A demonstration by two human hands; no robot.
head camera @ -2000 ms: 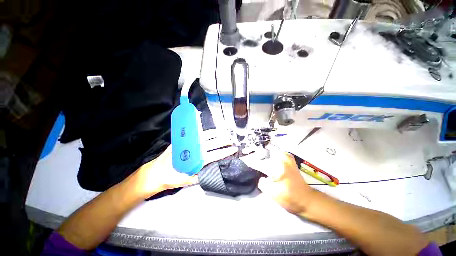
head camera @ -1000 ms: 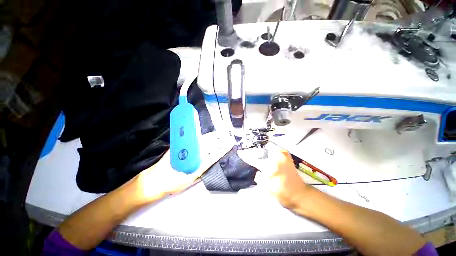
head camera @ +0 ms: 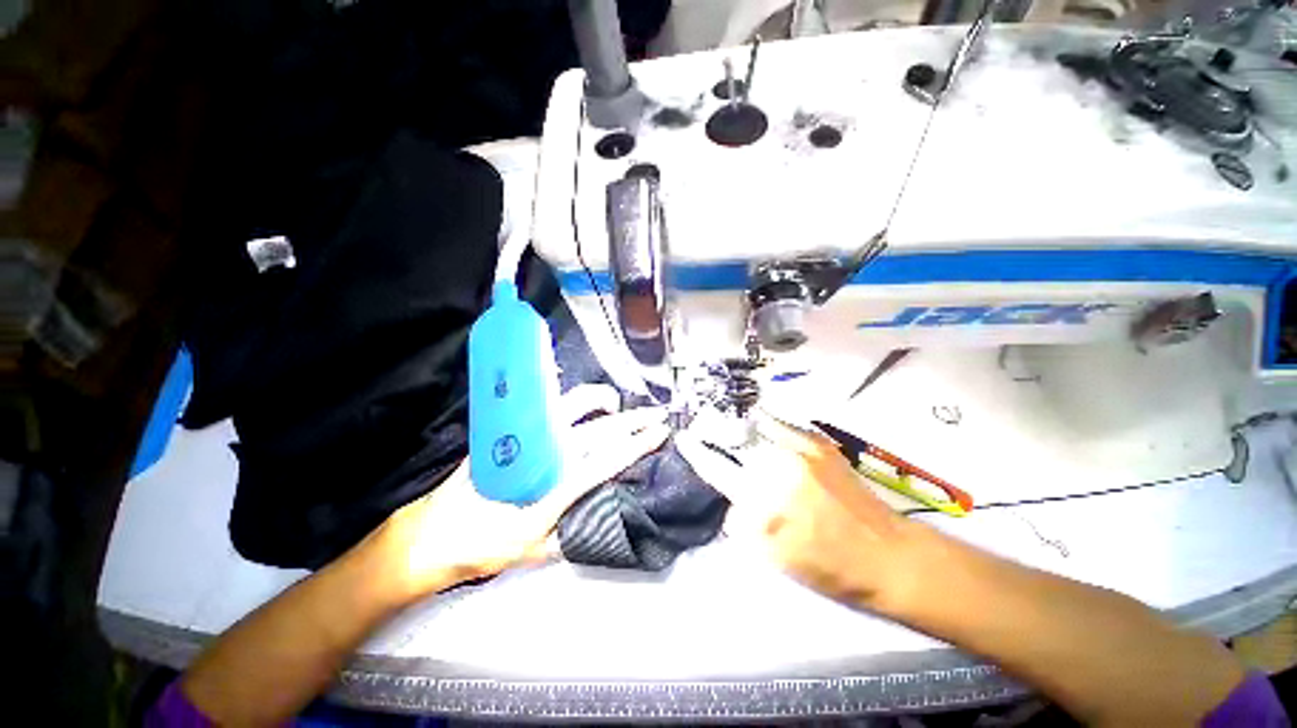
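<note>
A dark grey-blue garment piece [head camera: 657, 509] with a striped folded edge lies bunched below the needle between my hands. My left hand [head camera: 491, 519] holds its left side, fingers stretched toward the needle and partly hidden behind the light-blue lamp [head camera: 514, 405]. My right hand [head camera: 804, 498] holds its right side, fingertips close to the presser foot [head camera: 683, 405]. Glare washes out the fingertips and the needle area. The white sewing machine [head camera: 996, 213] with "JACK" lettering stands over the work.
Black garments [head camera: 356, 341] with a small white label are piled at the left. Thread snips [head camera: 910, 484] with red and yellow handles lie right of my right hand. A thin dark pointed tool [head camera: 882, 371] lies behind them. A ruler strip [head camera: 683, 691] runs along the front edge.
The whole view has shifted slightly. The garment piece is bunched a little differently, its striped edge more turned. Both hands stay on it beside the needle.
</note>
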